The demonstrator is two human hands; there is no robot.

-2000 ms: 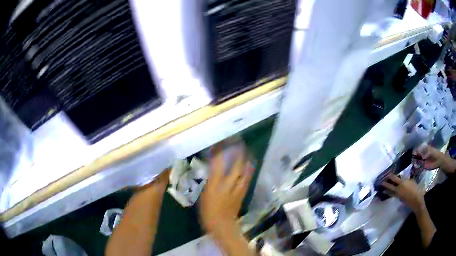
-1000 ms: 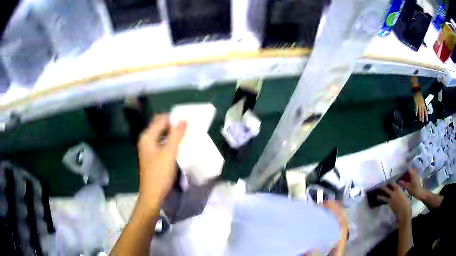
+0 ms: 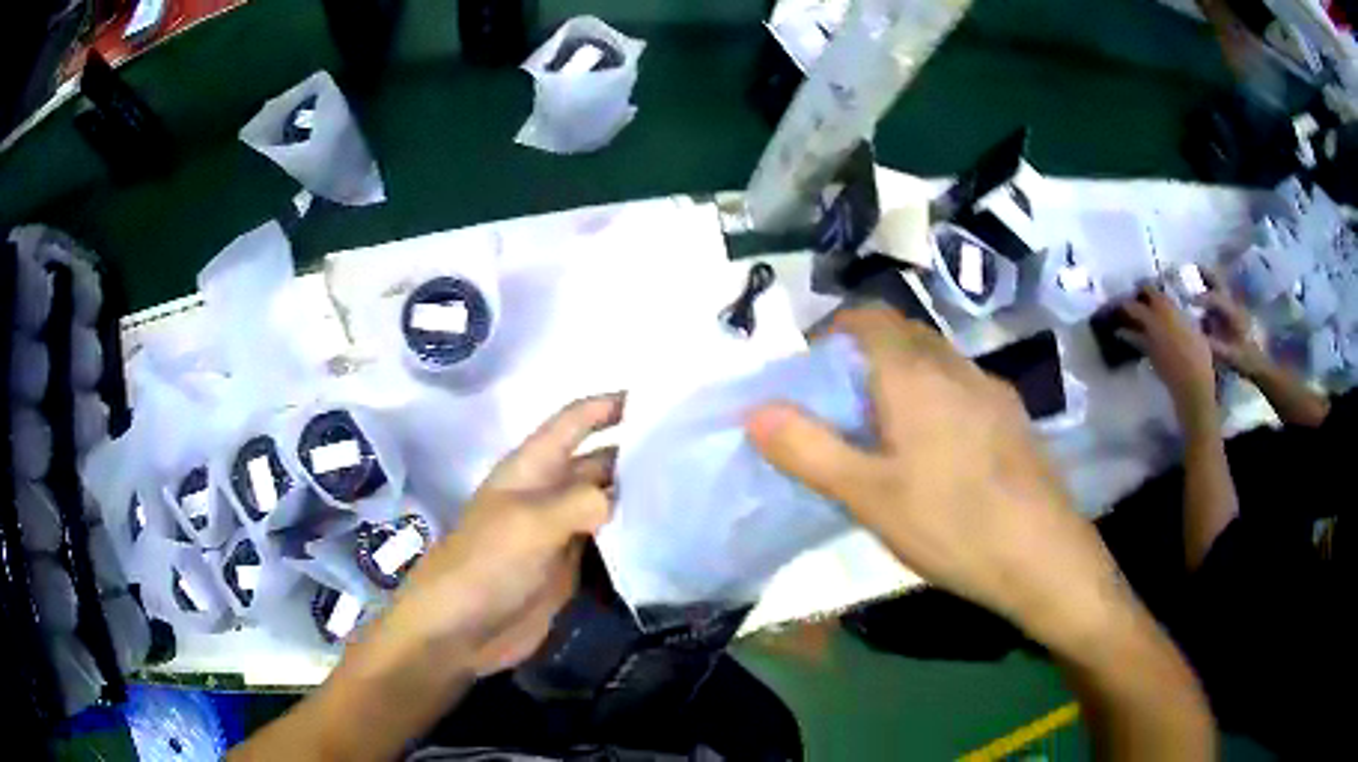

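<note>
A translucent pale bag (image 3: 715,469) is spread over the bench's front edge in front of me. My right hand (image 3: 953,469) grips its upper right part between thumb and fingers. My left hand (image 3: 521,551) is just left of the bag, fingers apart and loosely curled, with nothing seen in it. A black box (image 3: 588,648) is low between my hands, at my lap, partly covered by my left hand; its contents are hidden. A bagged round black unit (image 3: 444,322) with a white label stands on the white bench (image 3: 581,283). Several more bagged units (image 3: 340,454) crowd the bench at left.
Black trays (image 3: 60,476) stand far left. The green conveyor (image 3: 432,164) behind carries bagged units (image 3: 582,85) and dark boxes. A cable (image 3: 751,298) lies near the pale post (image 3: 834,112). Open boxes and another person's hands (image 3: 1177,350) are at right.
The view has swung down to the bench. My left hand has come down and no longer holds the white piece. The pale bag is now in front of me, with my right hand on it.
</note>
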